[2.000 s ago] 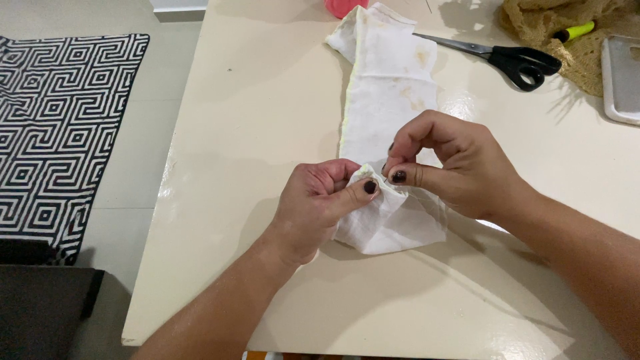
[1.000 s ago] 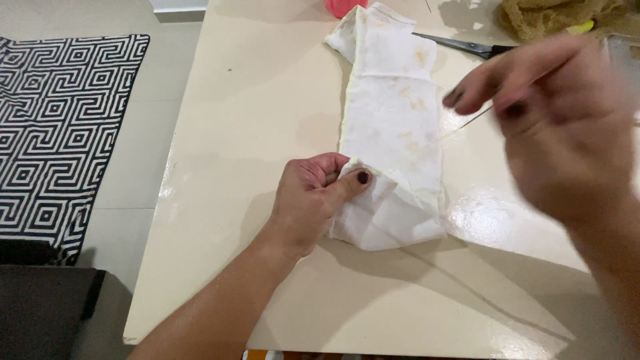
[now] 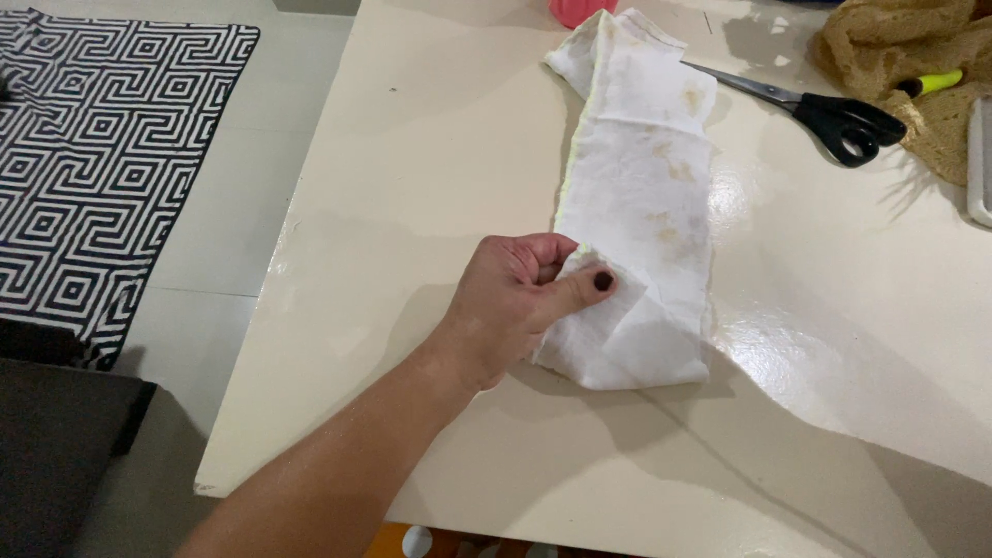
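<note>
My left hand [image 3: 523,298] pinches the folded lower left edge of a white cloth [image 3: 643,186] between thumb and fingers. The cloth lies lengthwise on the table, with light brown stains and yellow-green stitching along its left edge. Its top end is folded over at an angle. My right hand is outside the view; only a shadow falls across the table at the lower right. Scissors with black handles [image 3: 845,124] rest right of the cloth's top, their blade tip close to its edge.
The glossy cream table [image 3: 403,178] has its left edge beside a tiled floor and a black-and-white patterned rug [image 3: 116,147]. A brown mesh cloth [image 3: 876,46], a yellow-and-black object [image 3: 934,82] and a white-edged item [image 3: 980,167] are at the right. Something red [image 3: 581,11] sits at the top.
My right hand was at the cloth, then lifted away to the right with a needle and thread, and is now out of view. My left hand has kept its hold.
</note>
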